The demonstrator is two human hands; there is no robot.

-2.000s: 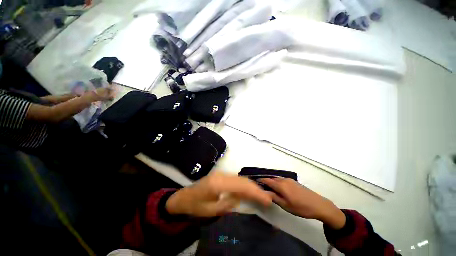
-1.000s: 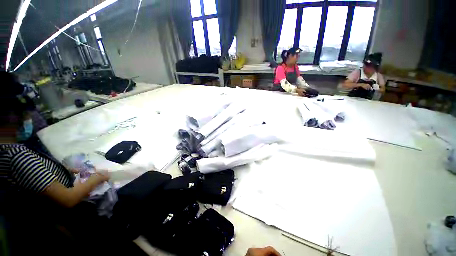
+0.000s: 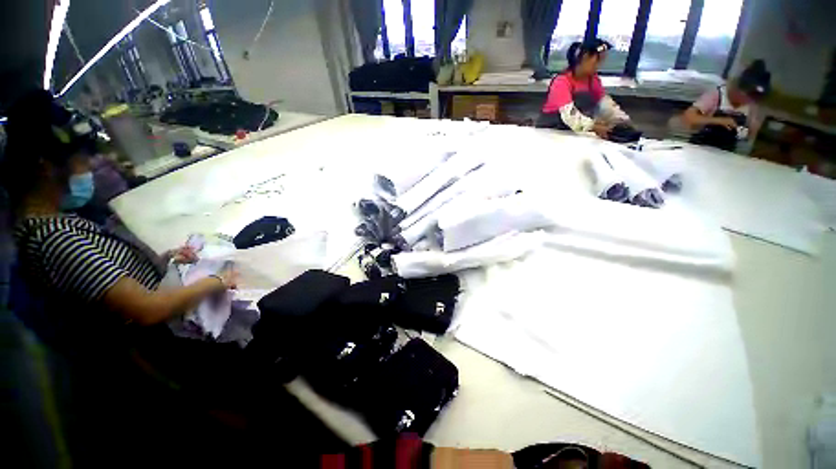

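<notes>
Black pouches (image 3: 417, 389) with small white logos lie piled at the table's near left. A strip of skin, my left hand or wrist (image 3: 472, 458), shows at the bottom edge beside a red and black sleeve; its fingers cannot be made out. A dark rounded shape (image 3: 559, 455), perhaps a pouch, is cut off by the bottom edge just right of it. Some red shows at its right end, maybe my other sleeve. My right hand is not visible. A stack of flat white paper sheets (image 3: 623, 339) lies right of the pile.
Pale rolls with dark ends (image 3: 486, 256) lie behind the pouches, more rolls (image 3: 632, 179) farther back. A person in a striped top (image 3: 87, 261) handles crumpled pale material at left. Two people work across the table (image 3: 440, 137). A thin strip (image 3: 623, 429) runs along the paper's near edge.
The view first lifted from the near table edge to the room, then shifted slightly left. Both hands dropped towards or past the bottom edge. The coworker's hands at left moved in the pale material.
</notes>
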